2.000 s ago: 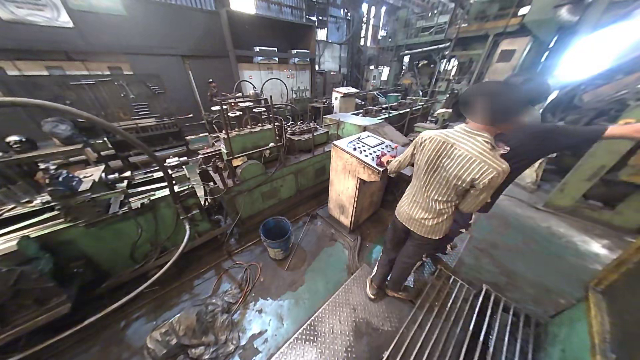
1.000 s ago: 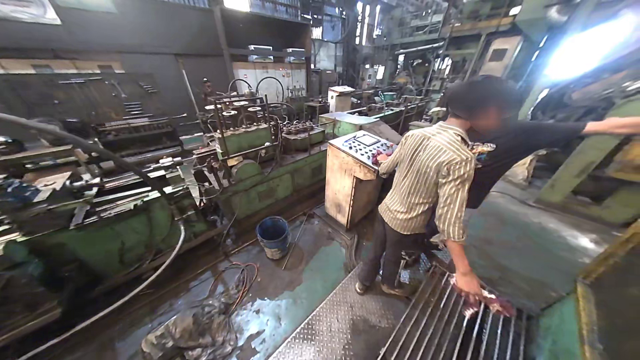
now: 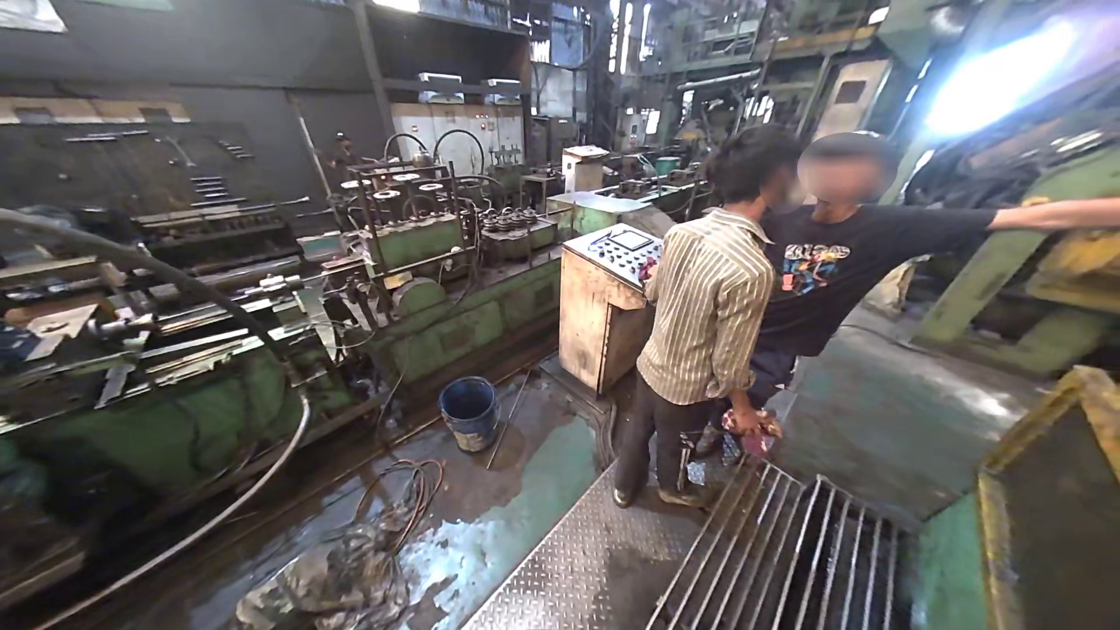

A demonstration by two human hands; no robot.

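Neither my left hand nor my right hand shows in the head view. A person in a striped shirt (image 3: pixel 704 302) stands at a control console (image 3: pixel 604 306) with buttons and a panel on its sloping top. That person's lowered hand holds a reddish cloth (image 3: pixel 759 437) above the floor grating. Beside them, a person in a black T-shirt (image 3: pixel 827 280) stretches one arm out to the right, towards a green machine frame.
A blue bucket (image 3: pixel 469 411) stands on the wet floor, near hoses (image 3: pixel 424 499) and a crumpled plastic sheet (image 3: pixel 324 582). Green machinery (image 3: pixel 472 328) runs along the left. Steel grating (image 3: pixel 779 551) and tread plate (image 3: pixel 560 560) lie in front; a yellow-edged frame (image 3: pixel 993 507) is at right.
The person in the striped shirt has reached down to the grating and straightened up somewhat, the reddish cloth now lifted off it. The person in the black T-shirt shows more fully beside them.
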